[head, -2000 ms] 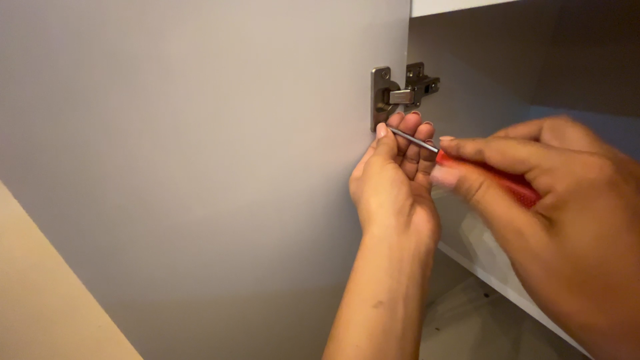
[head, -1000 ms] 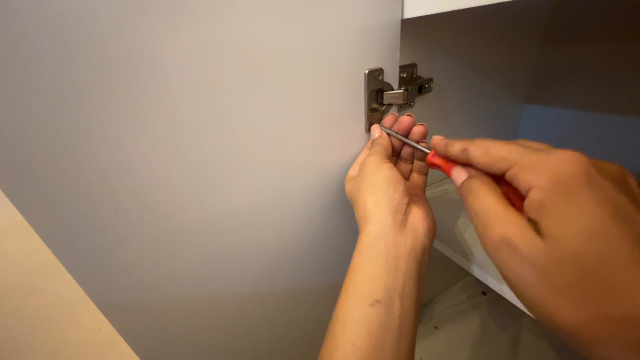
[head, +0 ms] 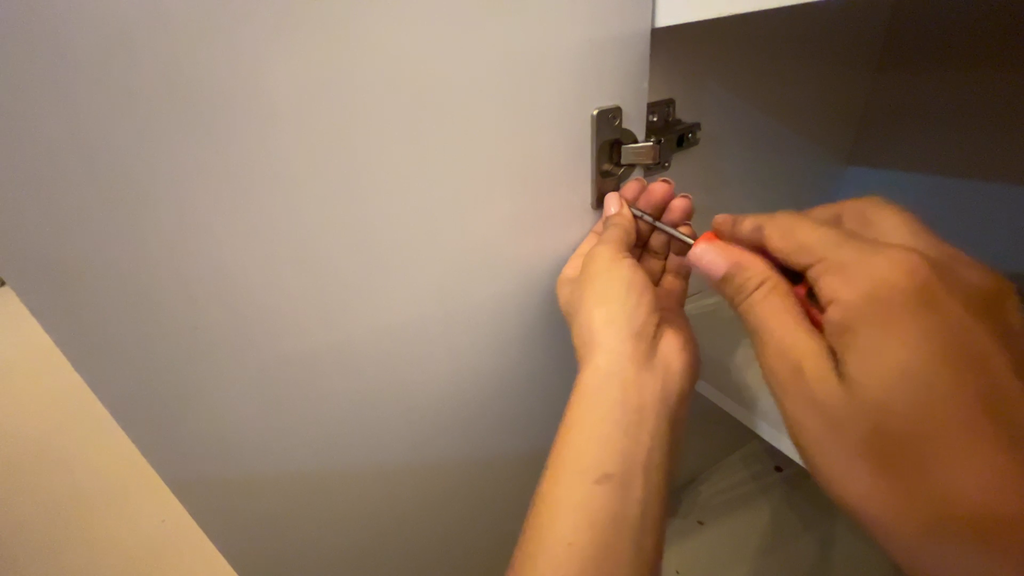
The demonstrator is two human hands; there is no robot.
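A metal concealed cabinet hinge (head: pixel 638 152) joins the grey cabinet door (head: pixel 360 240) to the cabinet's side panel (head: pixel 744 104). My right hand (head: pixel 872 320) grips the red handle of a screwdriver (head: pixel 662 226), whose shaft points up and left to the lower end of the hinge's door plate. My left hand (head: pixel 632 280) is palm up just below the hinge, with its thumb and index finger pinched around the screwdriver's tip at the plate. The other fingers are loosely curled behind the shaft. The fingertips hide the tip and any screw there.
A white shelf edge (head: pixel 720 10) crosses above the hinge. The dark cabinet interior lies at the right, with a lower white panel edge (head: pixel 748 422) behind my hands. Small dark bits lie on the floor (head: pixel 736 520) below. A beige surface (head: pixel 80 464) is at the lower left.
My right hand has shifted its grip around the red handle, covering more of it now. The left hand stays at the lower end of the hinge plate.
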